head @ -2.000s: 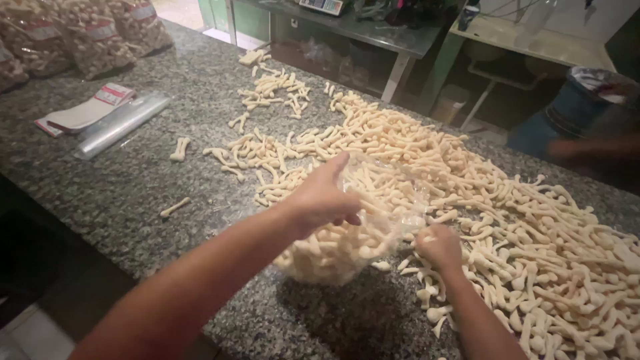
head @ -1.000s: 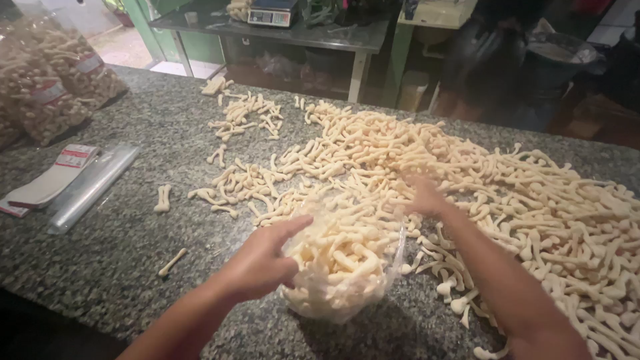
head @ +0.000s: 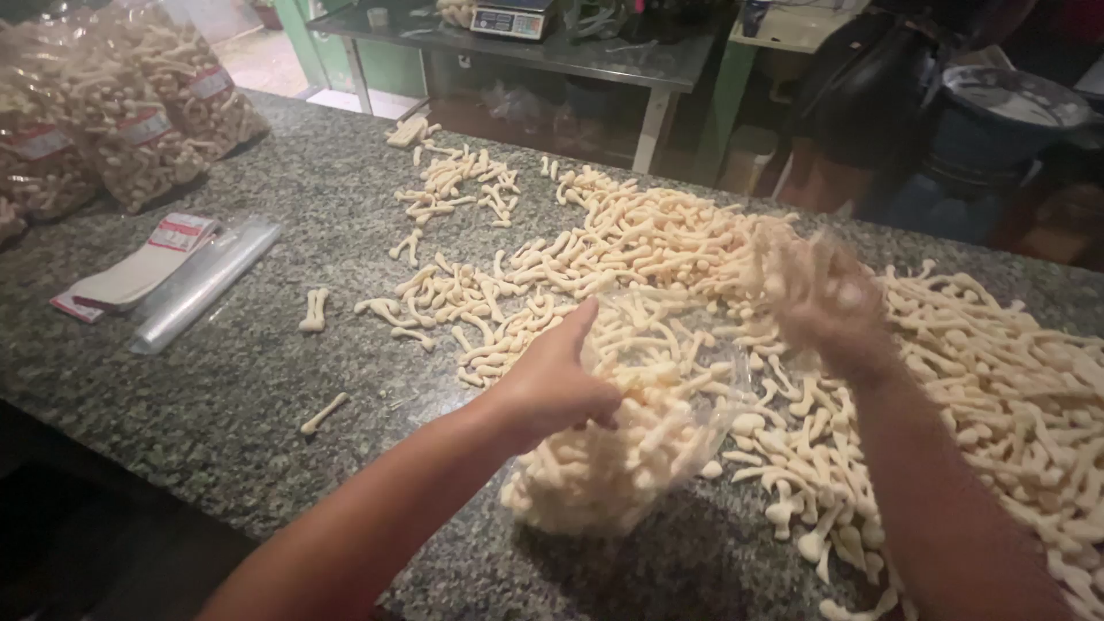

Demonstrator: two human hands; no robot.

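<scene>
A clear plastic bag [head: 595, 483], partly filled with pale bone-shaped snack pieces, rests on the speckled granite counter [head: 241, 414]. At its mouth is my left hand [head: 556, 375], index finger extended and thumb bent at the bag's rim; the film between its fingers is hard to make out. My right hand [head: 828, 302], blurred by motion, is raised over the large pile of the same pieces [head: 992, 379], right of the bag, with several pieces in its grasp. Loose pieces [head: 457, 293] lie beyond the bag.
Filled, labelled bags [head: 147, 129] stand at the far left. Nearer are printed labels [head: 151, 263] and a stack of flat clear bags [head: 211, 285]. Behind the counter are a metal table [head: 604, 60] with a digital scale [head: 509, 19], a blue bin [head: 983, 129] and a person in dark clothing [head: 854, 95].
My right hand has gone from beside the bag to the pile and now lifts pieces. My left hand has stayed at the bag's mouth. A person has come into view behind the counter.
</scene>
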